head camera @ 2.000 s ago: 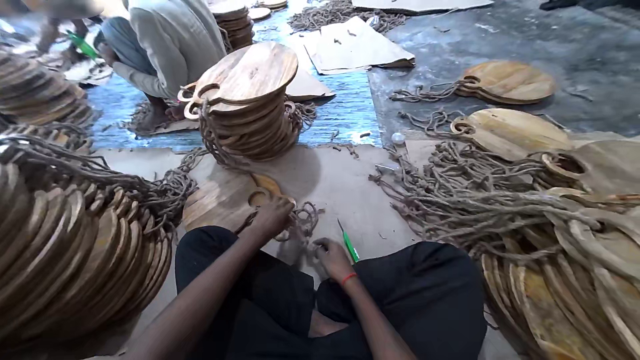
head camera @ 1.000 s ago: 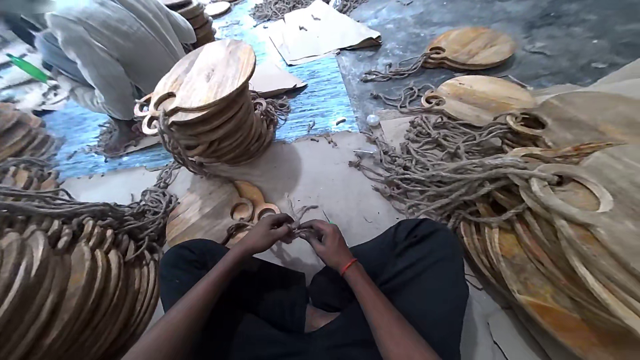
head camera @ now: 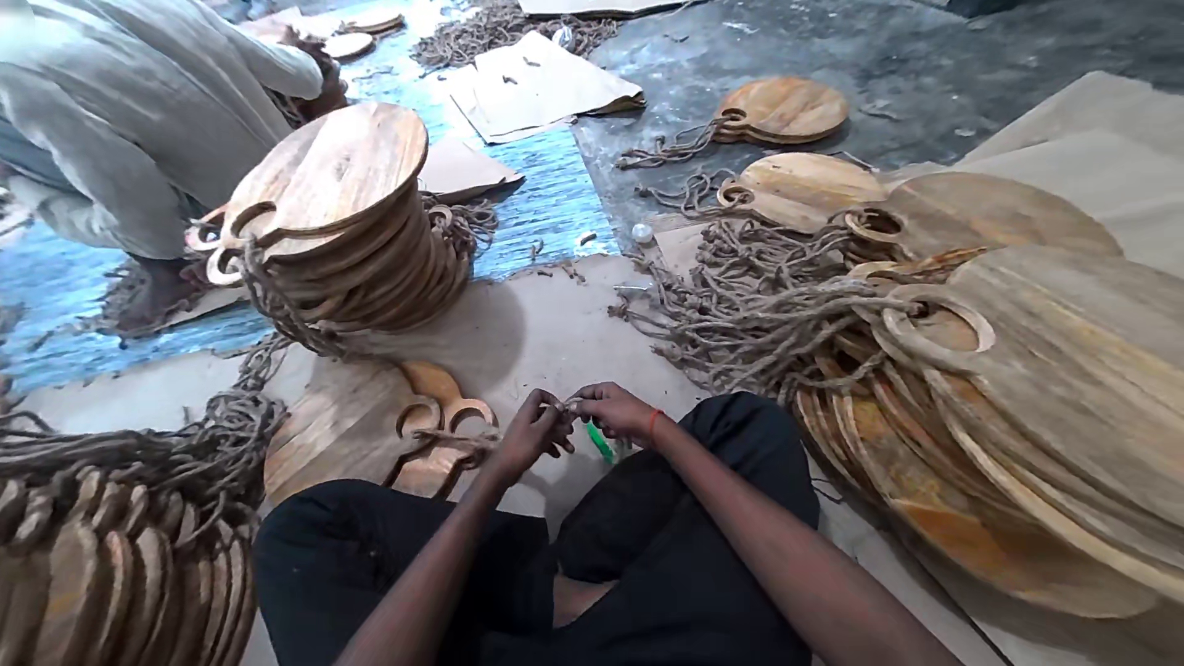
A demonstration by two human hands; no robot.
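My left hand (head camera: 538, 427) and my right hand (head camera: 610, 412) meet fingertip to fingertip above the paper sheet, pinching a small piece of jute rope (head camera: 569, 405) between them; most of it is hidden by the fingers. A green-handled tool (head camera: 599, 442) lies on the paper just below my right hand, partly covered. Left of my left hand are round wooden boards with ring handles (head camera: 338, 430), with a loop of rope (head camera: 458, 442) through the handles. An orange-red string is around my right wrist.
A tall stack of round wooden boards (head camera: 333, 176) stands ahead on the left. More boards with tangled ropes lie at left (head camera: 129, 564) and right (head camera: 1045, 361). A person in a light shirt (head camera: 139, 111) crouches beyond the stack. Brown paper (head camera: 546, 83) lies ahead on the blue mat (head camera: 546, 194).
Two seconds ago my hands were apart, the left near the board's handle; now they are together. The person at far left has leaned over and reached forward. The view has shifted.
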